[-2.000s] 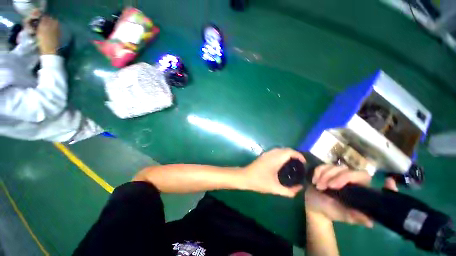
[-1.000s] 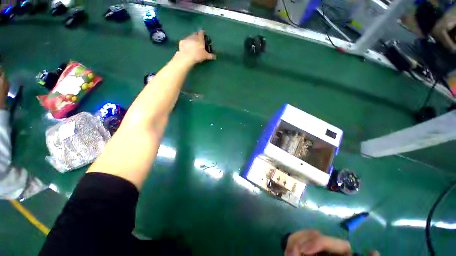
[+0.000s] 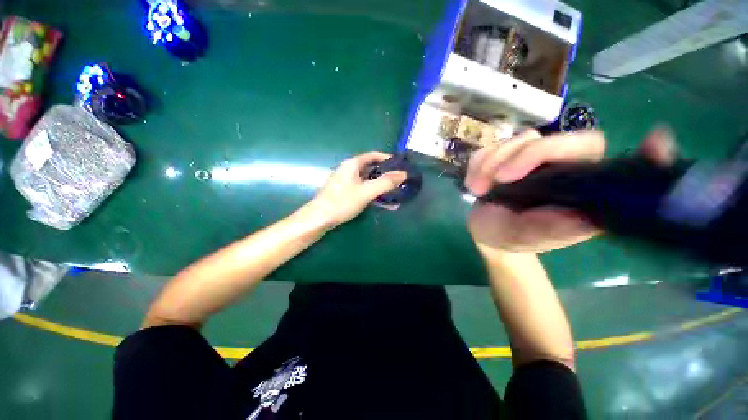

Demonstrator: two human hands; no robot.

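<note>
My left hand grips a small round dark LED unit just above or on the green bench, in front of the feeder; the unit shows no light. My right hand is shut around the nose end of a long black electric screwdriver, which lies nearly level and runs off to the right, blurred. The screwdriver's tip is a short way right of the unit, apart from it. The white and blue screw feeder stands behind my hands, its brassy pick-up plate close to my right fingers.
A bubble-wrapped bundle and a red and green bag lie at left. Glowing LED units stand behind them. Another round unit is right of the feeder. A pale post is at upper right. A grey sleeve shows at left.
My left hand has come back from the far bench to the near side and now holds a unit. My right hand has come up from the bottom edge with the screwdriver. The view has shifted.
</note>
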